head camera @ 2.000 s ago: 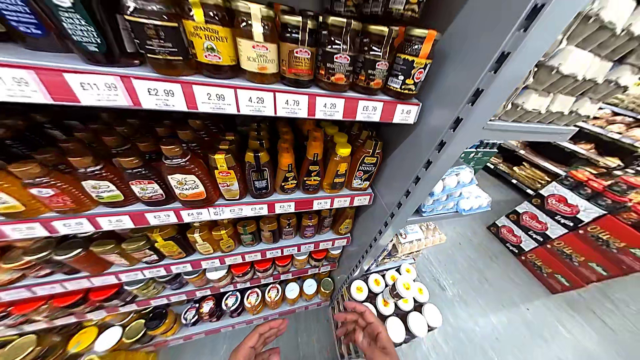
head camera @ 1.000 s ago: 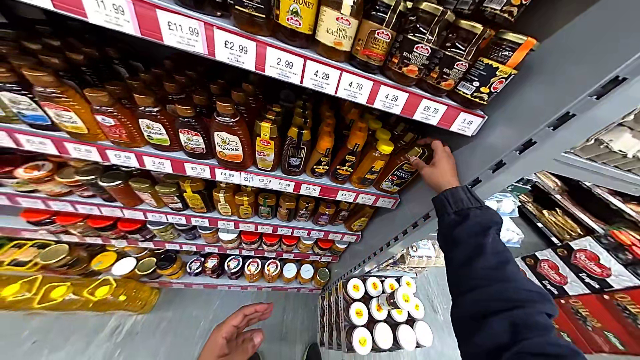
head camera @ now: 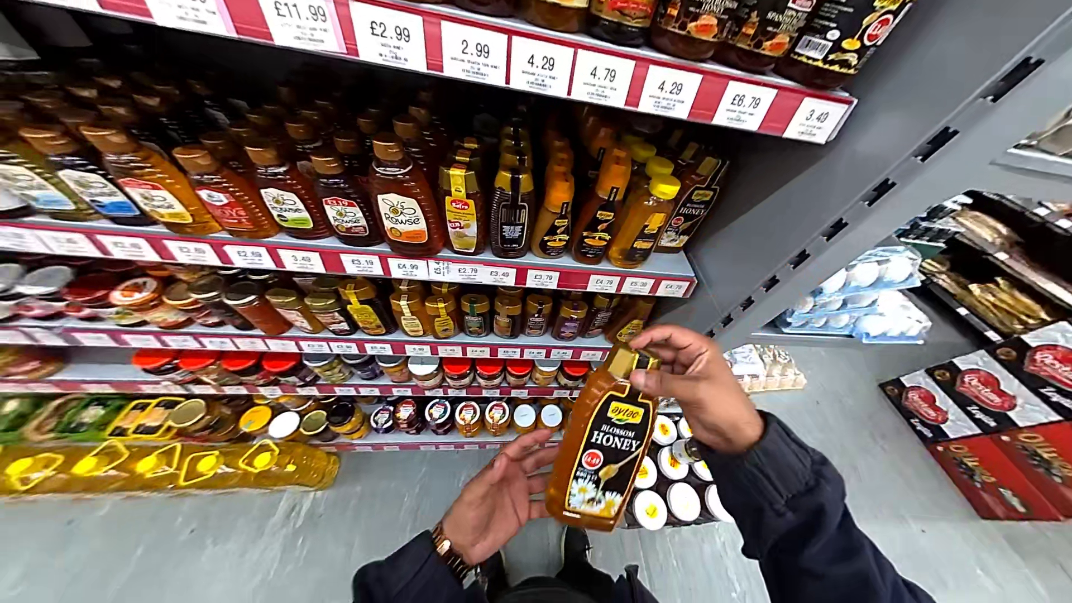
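Observation:
A plastic squeeze bottle of blossom honey [head camera: 605, 448] with a gold cap and a black label hangs tilted in front of me. The thumb and fingers of my right hand [head camera: 699, 385] grip it by the cap. At the bottle's lower left is my left hand [head camera: 502, 494], palm up with fingers spread, close beside it; whether the fingertips touch the bottle cannot be told. Behind, honey squeeze bottles [head camera: 404, 201] stand in rows on a shelf, among them a yellow-capped bottle [head camera: 645, 222] and a dark-labelled honey bottle [head camera: 692, 205] at the right end.
A price-tagged shelf edge [head camera: 586, 71] runs above, and lower shelves hold honey jars [head camera: 364, 310]. The grey shelf upright [head camera: 871, 184] rises at right. White-lidded jars [head camera: 649, 509] stand low behind the held bottle. Oil bottles [head camera: 167, 467] lie at lower left; red boxes [head camera: 992, 469] are at right.
My right hand, at the right end of the bottle shelf one second ago, has come down and back with a honey bottle. My left hand is now beside that bottle.

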